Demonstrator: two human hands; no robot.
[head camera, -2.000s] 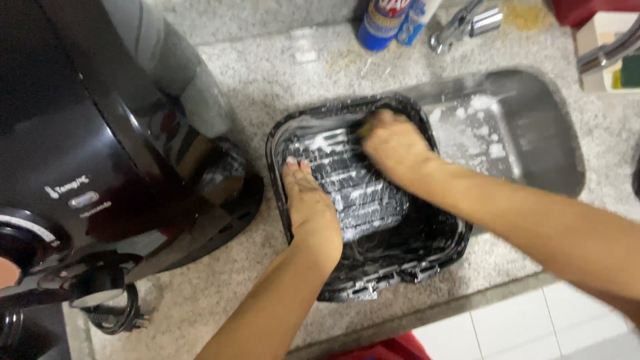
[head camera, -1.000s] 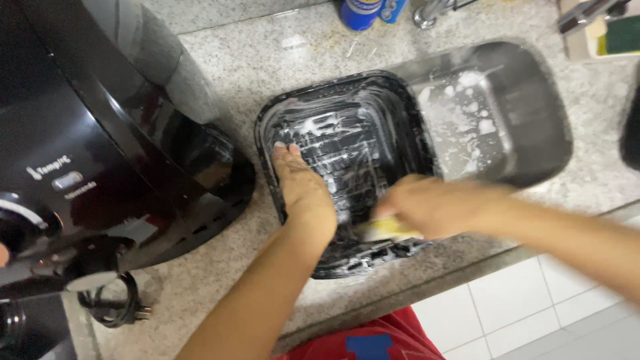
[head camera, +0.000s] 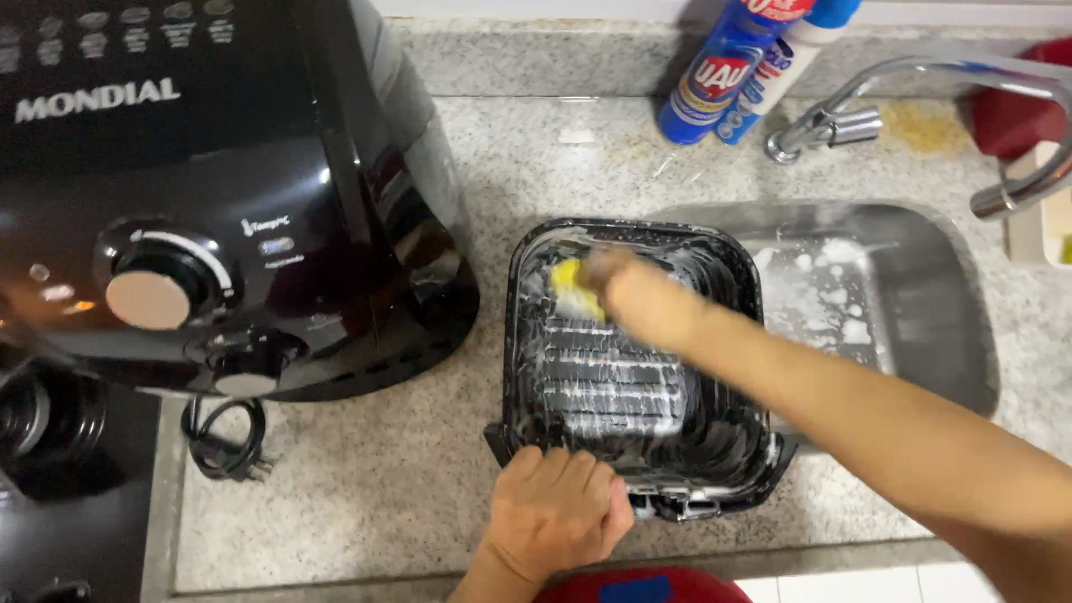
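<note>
A black air fryer basket with a slotted bottom, streaked with white suds, rests on the stone counter and overlaps the left end of the sink. My right hand, blurred, presses a yellow sponge inside the basket, near its upper left corner. The fingers of my left hand are curled over the basket's near rim, left of the latch parts at the front. My thumb lies to the right of them.
A black air fryer body stands at left, its power cord coiled below. Behind are spray cans and a chrome faucet. The steel sink holds suds. A black cooktop lies at lower left.
My left hand has moved from inside the basket to its near rim. My right hand has gone with the sponge from the basket's near side to its upper left. The view has shifted.
</note>
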